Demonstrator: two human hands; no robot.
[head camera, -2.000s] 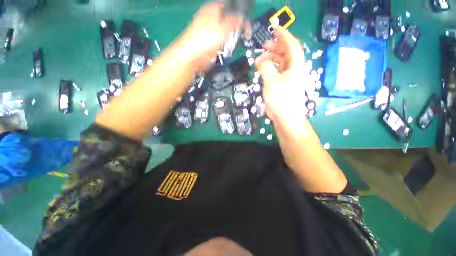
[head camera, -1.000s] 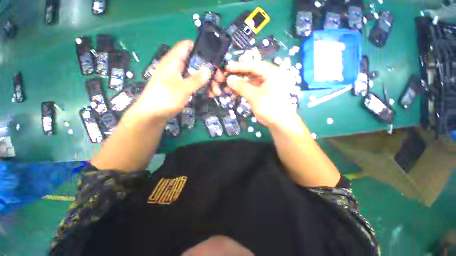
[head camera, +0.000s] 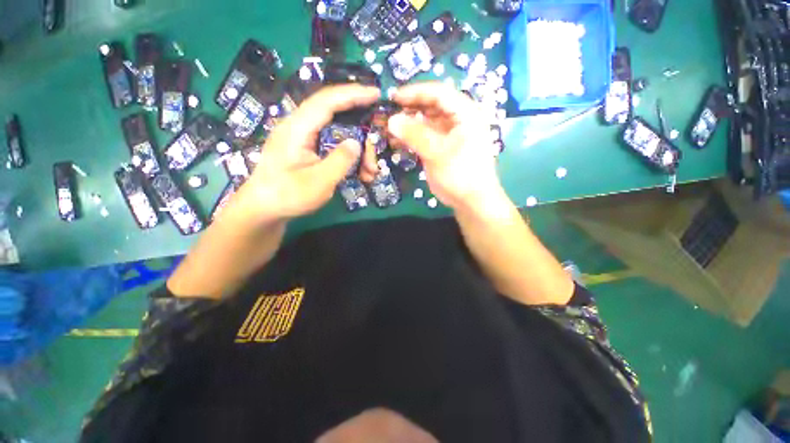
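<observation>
My left hand (head camera: 303, 160) holds a dark phone housing (head camera: 340, 137) with a silvery-blue board showing at its lower end. The fingers wrap its far edge and the thumb lies on the board. My right hand (head camera: 446, 143) is close to the housing's right side, with thumb and fingers bent toward each other. Whether it pinches a small part is too blurred to tell. Small white discs (head camera: 485, 78) lie scattered beyond and right of my right hand.
Half-assembled phones (head camera: 172, 97) lie in groups at left. A blue tray (head camera: 520, 59) with white parts stands at right, with more phones (head camera: 650, 143) beyond. A keypad (head camera: 391, 19) lies at the top. Dark stacked pieces (head camera: 762, 104) line the right edge; a cardboard box (head camera: 732, 281) is below the bench.
My left hand still holds the housing, now lower in the picture and tilted differently. My right hand stays beside it. The bench items appear shifted up and left as the view moved.
</observation>
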